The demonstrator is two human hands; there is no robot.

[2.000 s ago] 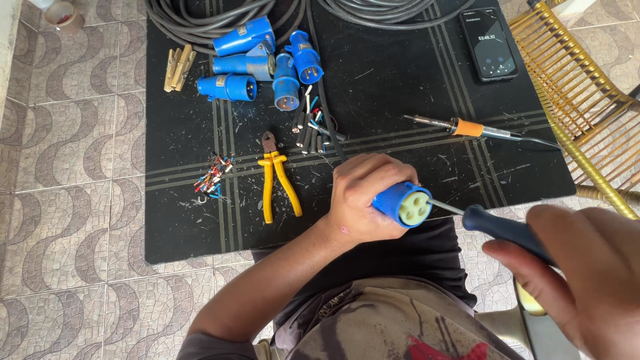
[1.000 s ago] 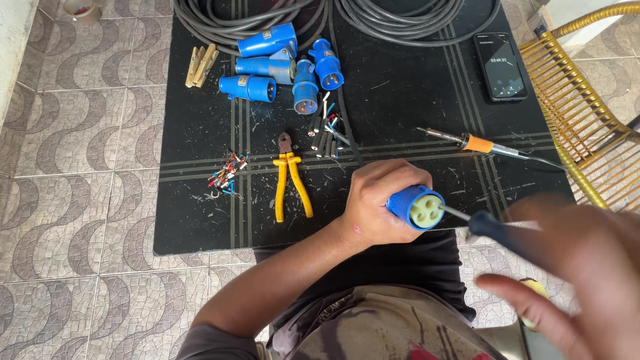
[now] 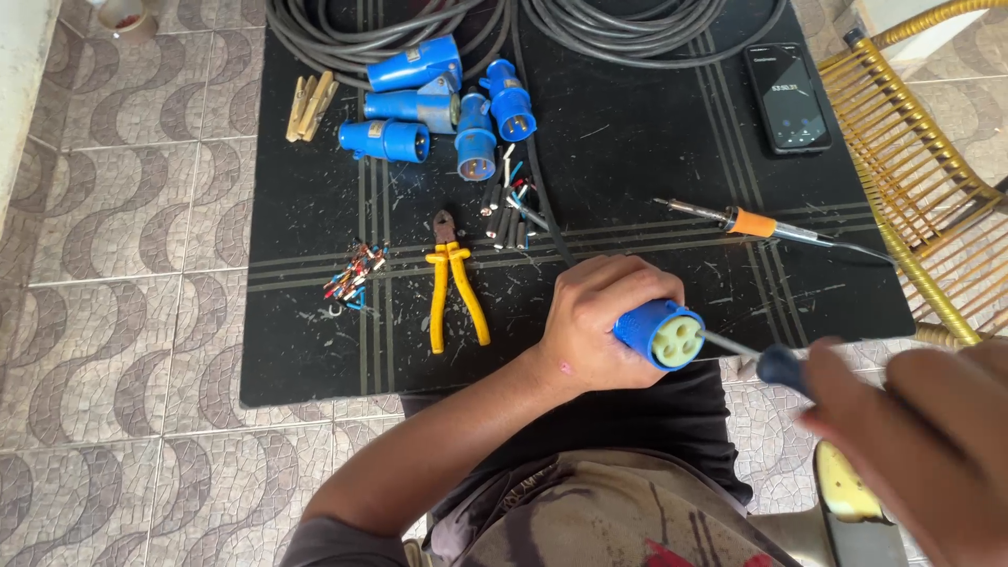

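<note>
My left hand (image 3: 605, 319) is wrapped around a blue industrial power connector (image 3: 642, 327) at the near edge of the table, its pale insert with round holes turned to the right. A dark cable runs from beyond that hand across the table. Held in my right hand (image 3: 913, 425), which is blurred, is a screwdriver (image 3: 780, 368) with a dark blue handle. Its metal shaft reaches the right side of the connector's face; the exact contact of the tip is hidden. Yellow-handled cutting pliers (image 3: 453, 291) lie left of my left hand.
On the black table (image 3: 630, 197) lie several blue connectors (image 3: 386, 140), cut wire pieces (image 3: 512, 209), wire scraps (image 3: 356, 274), clothespins (image 3: 312, 106), coiled cables (image 3: 630, 43), a phone (image 3: 787, 98) and a soldering iron (image 3: 752, 223). A woven chair (image 3: 921, 150) stands at the right.
My right hand and the screwdriver handle have shifted and blurred between frames, while the shaft stays at the connector's face. My left hand keeps its hold on the connector.
</note>
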